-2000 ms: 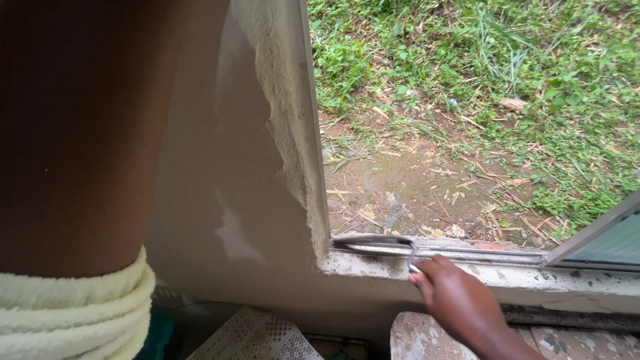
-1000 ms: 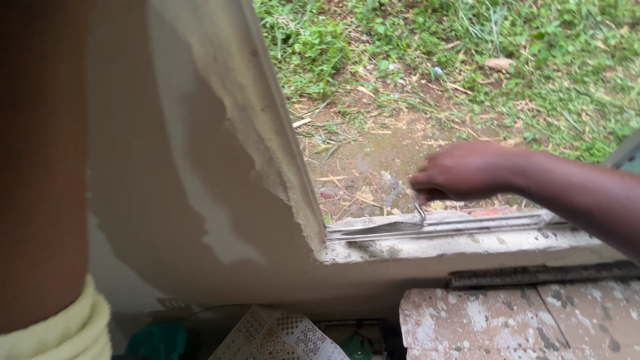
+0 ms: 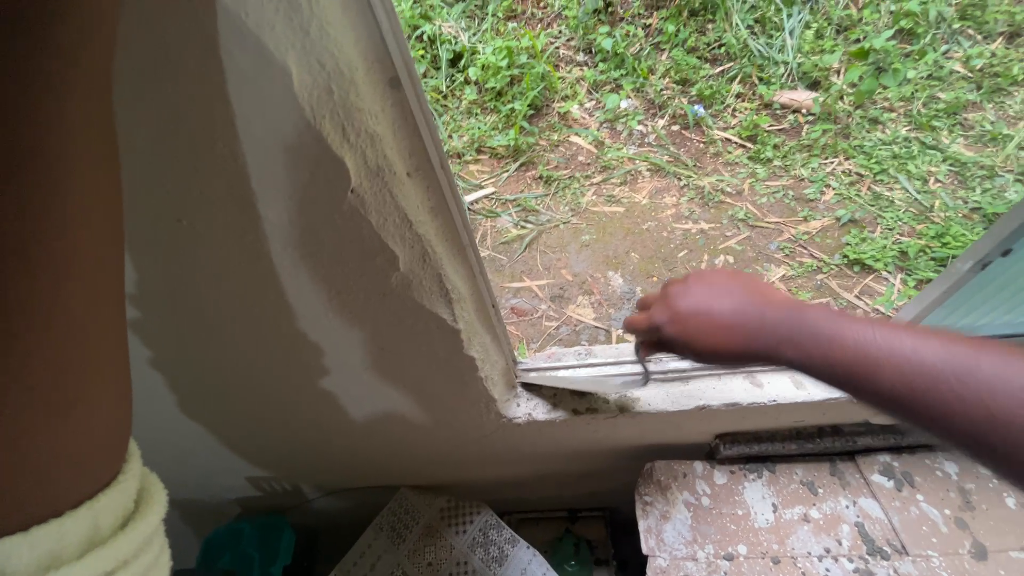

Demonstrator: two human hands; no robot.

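My right hand (image 3: 704, 316) grips a pointed trowel, its handle hidden in my fingers. The trowel's metal blade (image 3: 588, 382) lies along the window sill (image 3: 744, 390), its tip at the corner where the sill meets the upright window frame (image 3: 448, 184). Dark wet smears of mortar show on the sill just below the blade. Rough, broken plaster (image 3: 384, 208) runs up the wall beside the frame. A bare arm with a yellow sleeve fills the left edge, but my left hand is out of view.
A paint-spattered board (image 3: 768, 504) lies below the sill at right. A patterned sheet (image 3: 440, 536) and a teal container (image 3: 246, 546) are at the bottom. An angled window sash (image 3: 968, 264) stands at right. Grass and soil lie outside the opening.
My right hand has risen from beside the sill to above it, with the trowel still in it. The blade now lies lower on the sill, at the corner. The view has shifted somewhat.
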